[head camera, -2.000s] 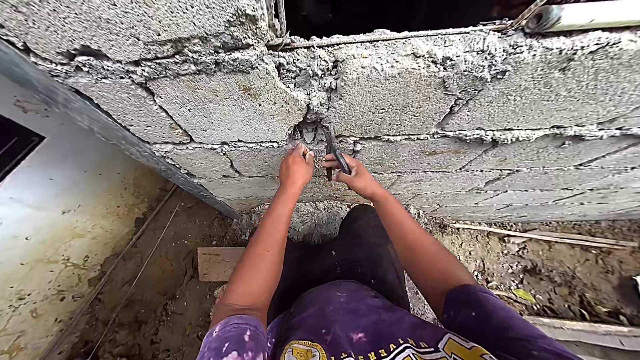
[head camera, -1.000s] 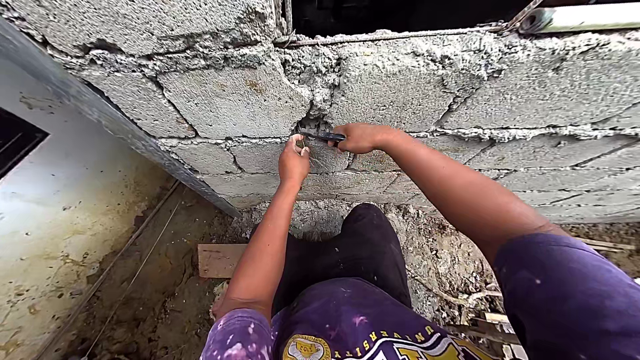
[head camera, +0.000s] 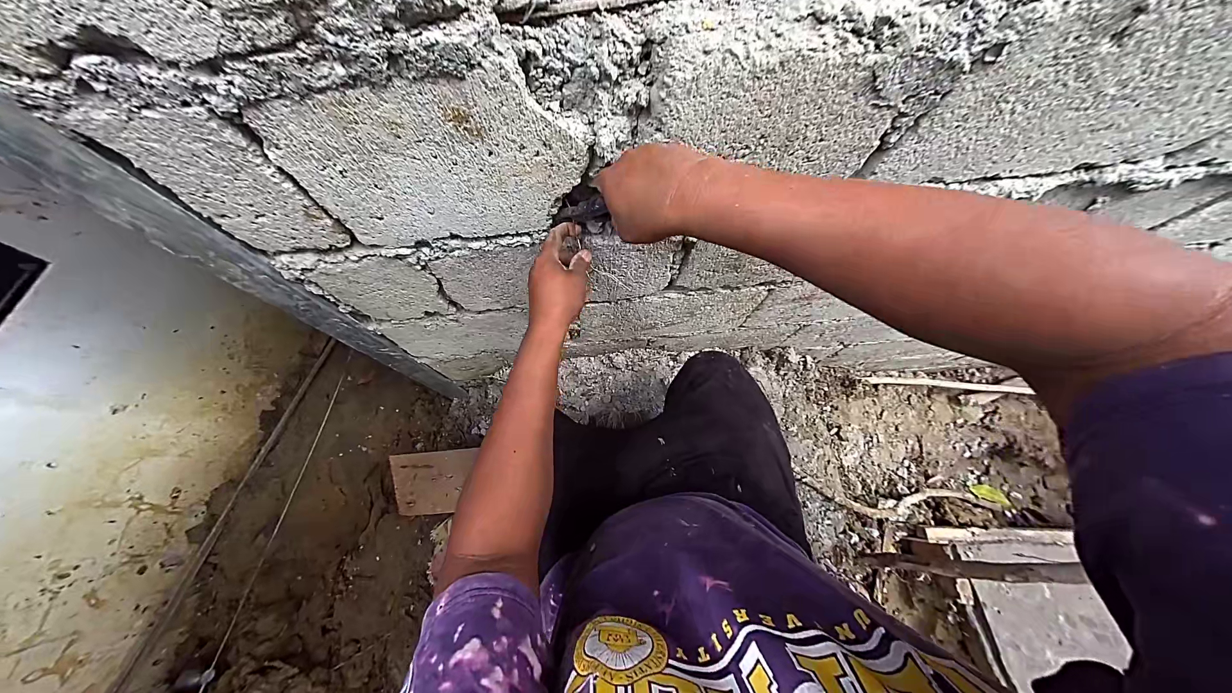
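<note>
A concrete block wall (head camera: 423, 159) stands in front of me, with a dark hole in a mortar joint. My right hand (head camera: 650, 191) is closed on a dark hand tool (head camera: 584, 210), probably pliers, whose far end reaches into the hole. My left hand (head camera: 560, 274) is just below, its thumb and fingertips raised at the lower edge of the hole near the tool's end. Thin wire-like strands show by its fingertips; whether they are pinched cannot be told. The jaws of the tool are hidden in shadow.
A grey post or beam (head camera: 231, 252) slants along the left side, with a stained plastered wall (head camera: 106, 414) beyond. A wooden board (head camera: 431, 481) lies on the soil by my left forearm. Boards and sticks (head camera: 1020, 568) lie at the lower right.
Two seconds ago the tool pointed downward with my right forearm low. My right forearm has swung up and outward, and the tool now lies sideways into the hole. The left hand stays beside it.
</note>
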